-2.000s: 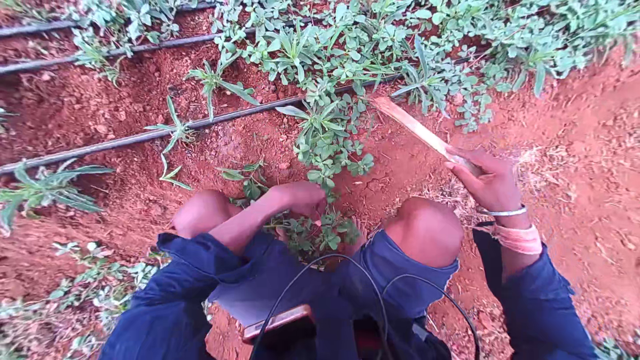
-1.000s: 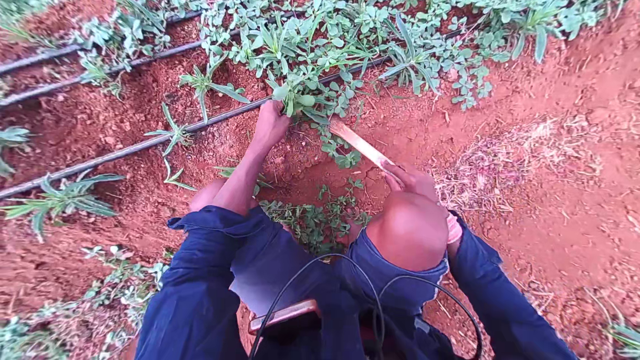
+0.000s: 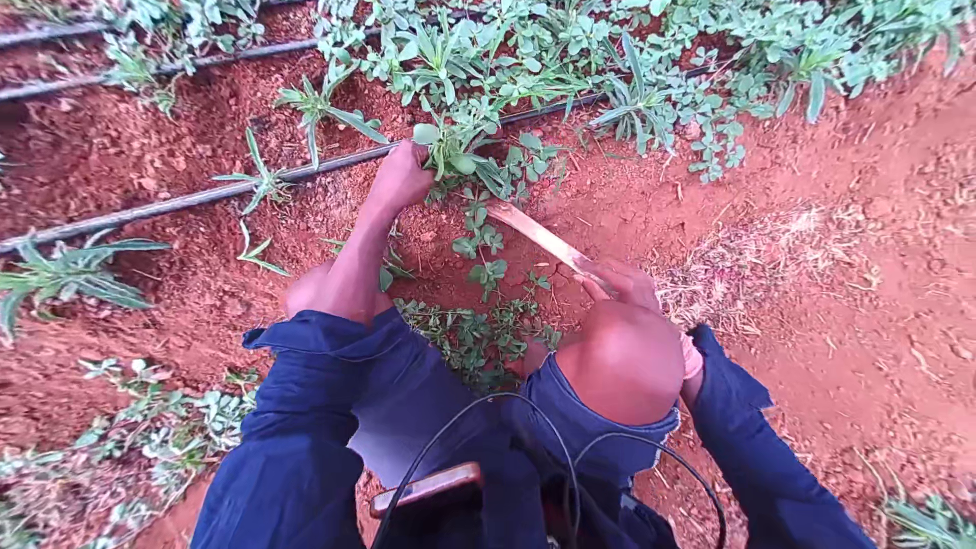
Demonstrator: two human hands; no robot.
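My left hand (image 3: 404,177) is closed around the stems of a leafy green plant (image 3: 457,152), just beside a black drip irrigation pipe (image 3: 335,162). My right hand (image 3: 621,282), partly hidden behind my right knee, grips a flat wooden stick or handle (image 3: 541,235). Its far end reaches low leaves near the held plant; whether a blade is there cannot be seen. A trailing leafy stem (image 3: 476,236) lies on the red soil between the hands. More green plants (image 3: 473,335) lie between my legs.
Dense low plants (image 3: 549,53) spread along the top over the pipes. Spiky-leaved weeds (image 3: 69,274) grow at the left. Dry straw (image 3: 762,263) lies on soil at the right. A phone-like object (image 3: 427,488) and black cables (image 3: 560,431) are at my lap.
My left hand has moved from the plants between my knees up to the plant by the pipe and closed on it. My right hand has come inward with the wooden stick, partly behind the knee.
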